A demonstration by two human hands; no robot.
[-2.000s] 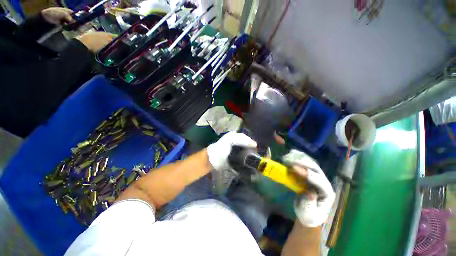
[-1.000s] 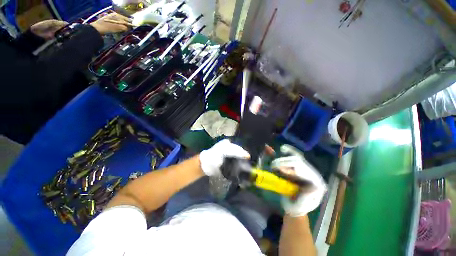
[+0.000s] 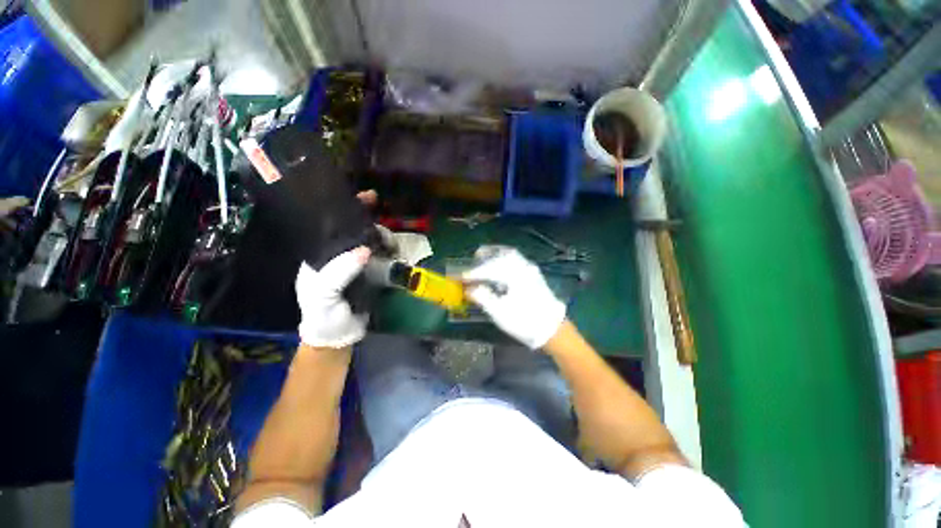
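A large black housing [image 3: 304,201] with a white and orange label near its far end slants up and left in front of me. My left hand [image 3: 332,301], in a white glove, holds its near end. My right hand [image 3: 519,297], also in a white glove, is closed on a yellow-handled tool [image 3: 437,289]. The tool's grey and dark front end points left and meets the near end of the housing beside my left fingers. The exact contact is blurred and partly hidden.
Black units with pale rods [image 3: 129,222] stand at left. A blue bin of brass-coloured parts [image 3: 201,438] is lower left. A blue tray [image 3: 542,165] and white grease pot [image 3: 631,106] are at the back. Pliers [image 3: 557,245] lie on the bench; a hammer [image 3: 674,294] lies right.
The view has turned left. The housing and yellow-handled tool are now nearer the stacked units, and the housing shows more fully with its label. Both hands keep their holds.
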